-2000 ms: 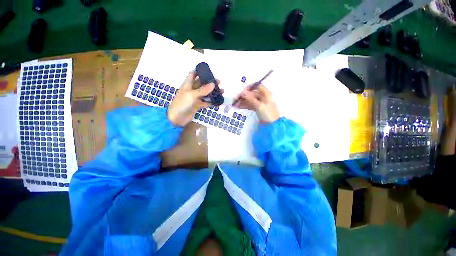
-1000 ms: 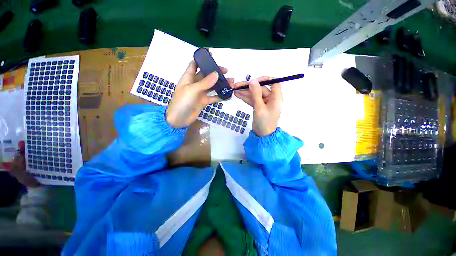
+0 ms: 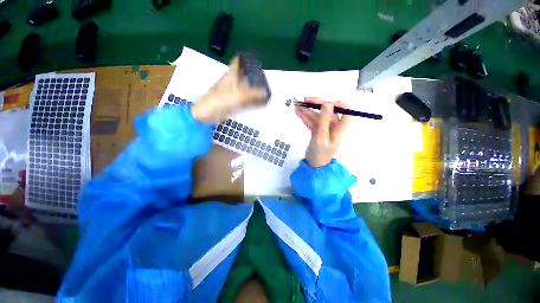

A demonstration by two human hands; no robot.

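My left hand [image 3: 224, 97] is blurred and holds a black device housing [image 3: 254, 78] above the upper part of the sticker sheet [image 3: 251, 141]. My right hand [image 3: 322, 127] holds a thin black pen-like tool [image 3: 355, 112], its light tip pointing left near a small dark adhesive piece [image 3: 288, 103] on the white work sheet [image 3: 379, 148]. The sticker sheet carries rows of dark pieces, partly hidden by my left hand and sleeve.
A full sticker sheet [image 3: 58, 142] lies at left on brown cardboard [image 3: 118, 112]. A black housing [image 3: 413, 106] lies at right, beside a clear blister tray [image 3: 479, 171]. A metal upright [image 3: 414, 50] stands by the green conveyor [image 3: 177, 26] with black units. Open boxes [image 3: 420, 254] are lower right.
My left hand and the housing have moved up and away from the tool. My right hand has shifted slightly right and down, the tool's tip now off the housing. The belt units have moved left.
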